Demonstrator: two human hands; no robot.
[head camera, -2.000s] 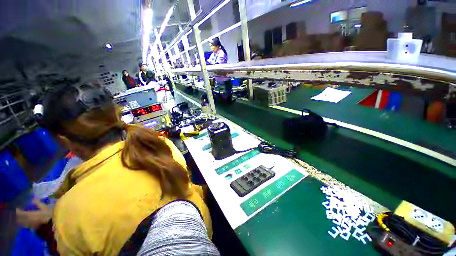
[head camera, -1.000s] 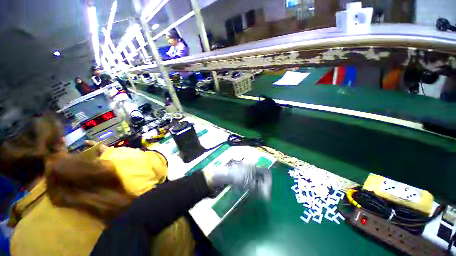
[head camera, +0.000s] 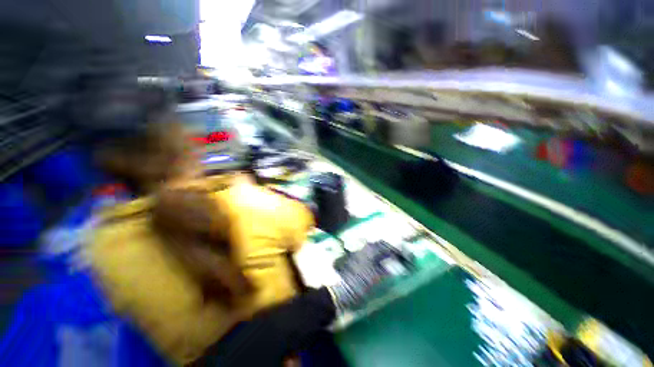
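Observation:
The frame is strongly blurred. My left hand (head camera: 366, 274), in a grey-white striped glove with a black sleeve, is over the printed packaging sheet (head camera: 319, 261) on the bench. It covers the area of the pictured black strip. Whether the fingers hold anything is not clear. A black upright tower socket (head camera: 328, 201) stands on the sheet beyond my hand, apart from it. My right hand is not in view.
A coworker in yellow (head camera: 165, 287) is close at left, beside my sleeve. Small white pieces (head camera: 502, 326) lie on the green bench top (head camera: 412, 326) at right. A yellow-white outlet block (head camera: 609, 348) is at the lower right edge. The dark green conveyor (head camera: 495, 229) runs behind.
My left hand has come from the bottom edge onto the sheet; since one second ago it is still over the sheet. The view has swung right, then back left. The tower socket still stands there.

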